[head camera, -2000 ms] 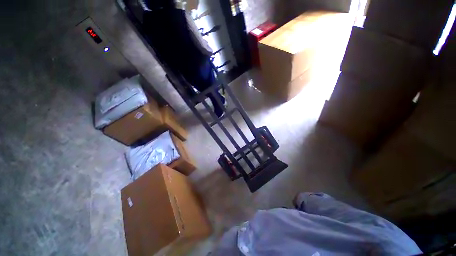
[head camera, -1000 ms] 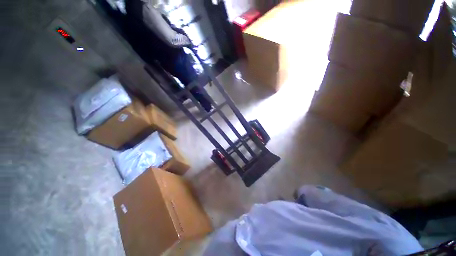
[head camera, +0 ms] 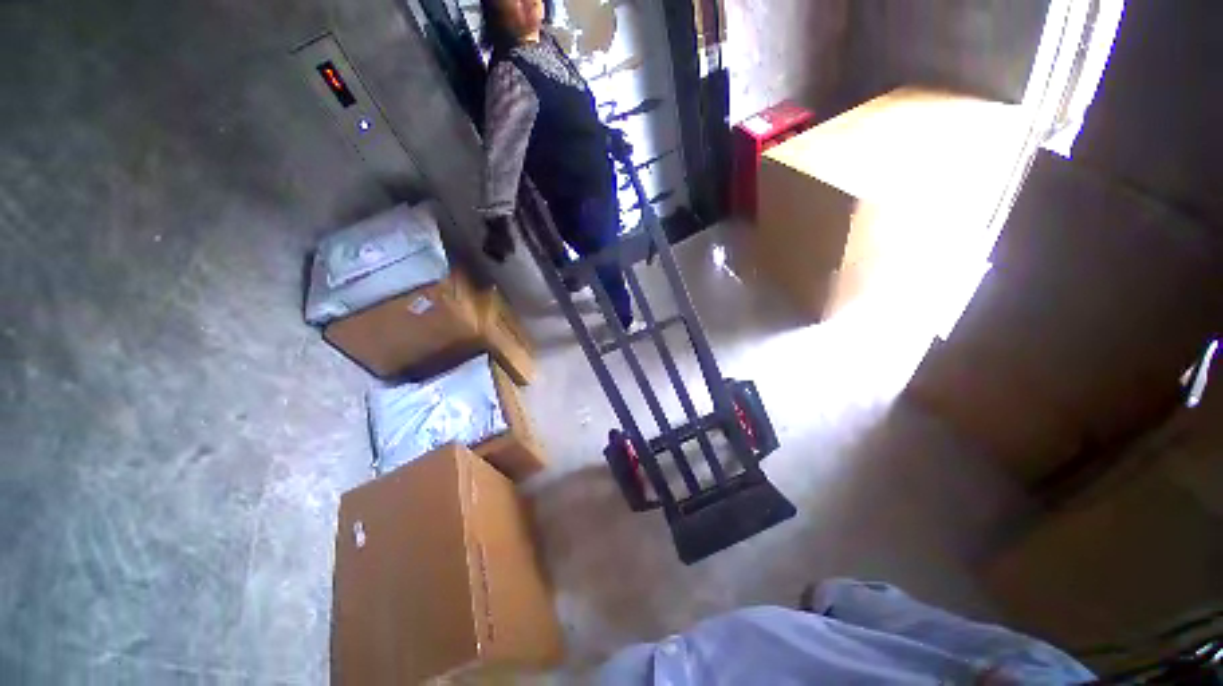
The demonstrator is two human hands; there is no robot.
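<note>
A dark metal hand truck leans back in front of a second person, toe plate towards me, its two red-hubbed wheels on the grey floor. Its toe plate carries nothing. The second person stands behind it in dark clothes and a patterned sleeve. One dark-gloved hand is at the frame's upper part; the other is low beside it. My light blue-grey clothing fills the bottom edge. Neither of my hands can be made out.
Cartons stand at left, two with pale grey poly mailers on top. A carton and a red box stand near the lift. Large cartons are stacked at right. A lift panel is on the wall.
The view has tilted up and shifted, so more of the second person, now with the face in view, shows. The hand truck sits lower in the picture and still leans towards that person.
</note>
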